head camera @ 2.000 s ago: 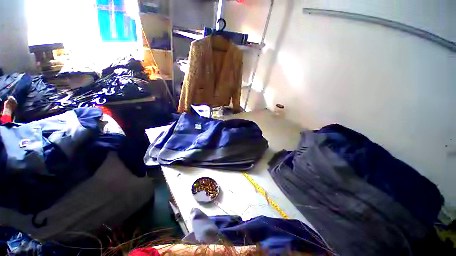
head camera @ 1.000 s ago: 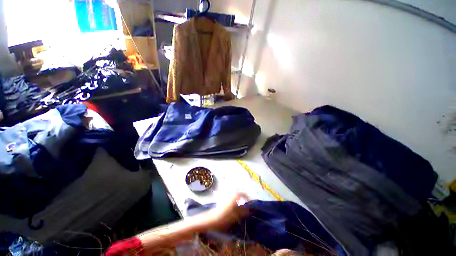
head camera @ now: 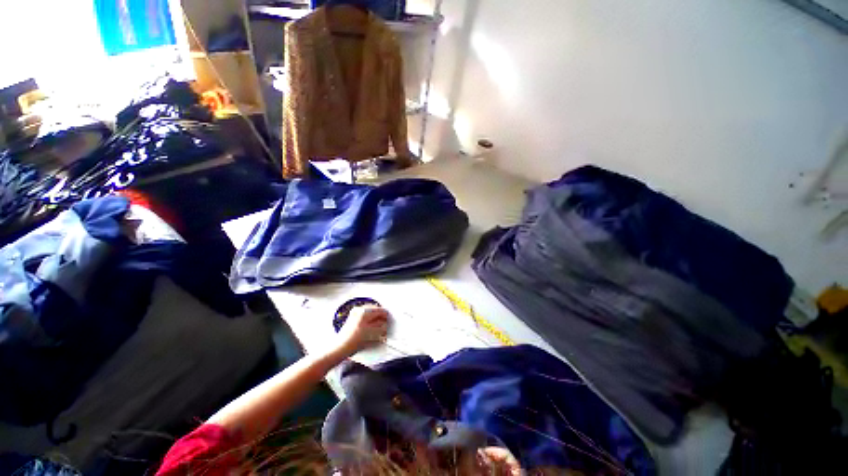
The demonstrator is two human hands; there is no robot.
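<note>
My left hand (head camera: 365, 327) reaches from the lower left, bare below a red sleeve, over the button dish (head camera: 342, 312). Its fingers are bent down at the dish's right side and cover much of it; whether they hold a button is hidden. A grey jacket with shiny navy lining (head camera: 502, 390) lies in front of me at the bottom. Two small gold buttons show on its grey cloth, one a metal button (head camera: 440, 430). My right hand (head camera: 502, 460) shows only as a small patch at the bottom edge, by the jacket; its grip cannot be seen.
A folded pile of jackets (head camera: 349, 228) lies beyond the dish. A taller pile (head camera: 614, 288) lies on the right. A yellow tape measure (head camera: 470, 311) runs between them. A brown jacket (head camera: 344, 88) hangs at the far end. Heaped clothes (head camera: 74, 307) are on the left.
My left hand has come in from the bottom, passed over the jacket and moved to the dish. The jacket in front shows more, with its buttons. The view has tilted down and shifted right.
</note>
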